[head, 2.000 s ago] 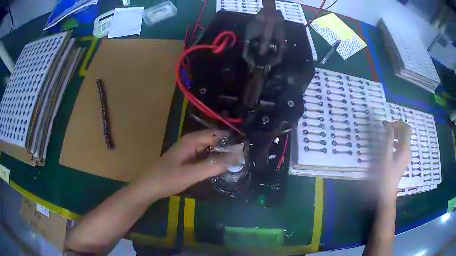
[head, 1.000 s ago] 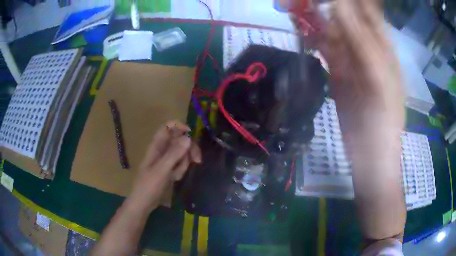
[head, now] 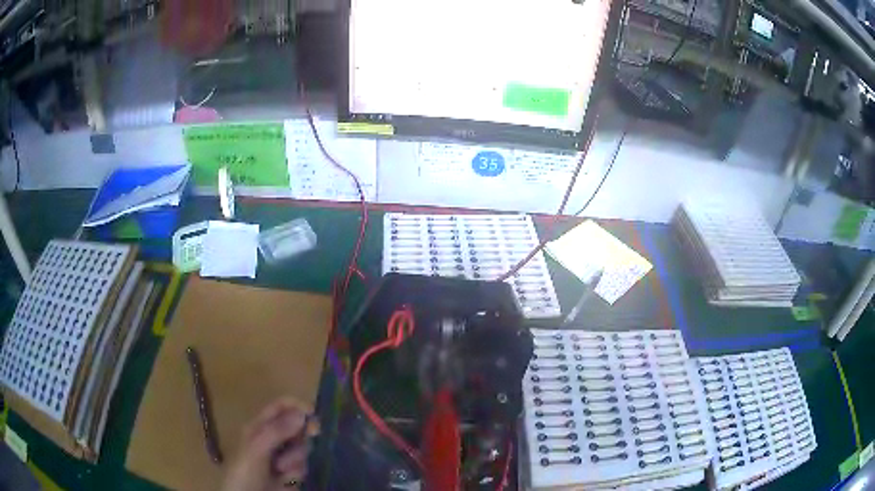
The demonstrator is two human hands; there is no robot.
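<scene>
My left hand (head: 273,446) is at the bottom edge over the brown board (head: 240,326), left of the fixture. Its fingers are pinched together, with a tiny dark-ended part (head: 312,420) at the fingertips, too small to make out well. The black test fixture (head: 508,360) stands at the lower centre. Its red clamp handle (head: 441,446) lies toward me, slightly blurred. The fixture's front and nest are hidden or cut off by the bottom edge. My right hand is out of the picture.
A parts tray stack (head: 614,412) and another tray (head: 758,412) are on the right. A single tray (head: 465,251) lies behind the fixture. The left tray stack (head: 58,326) is tilted. A monitor (head: 470,67) shows a green block. A dark strip (head: 202,403) lies on the board.
The view has tilted up to the monitor. The clamp handle has swung down toward me. My right hand was blurred beside the handle and has left the picture. My left hand remains pinched over the board.
</scene>
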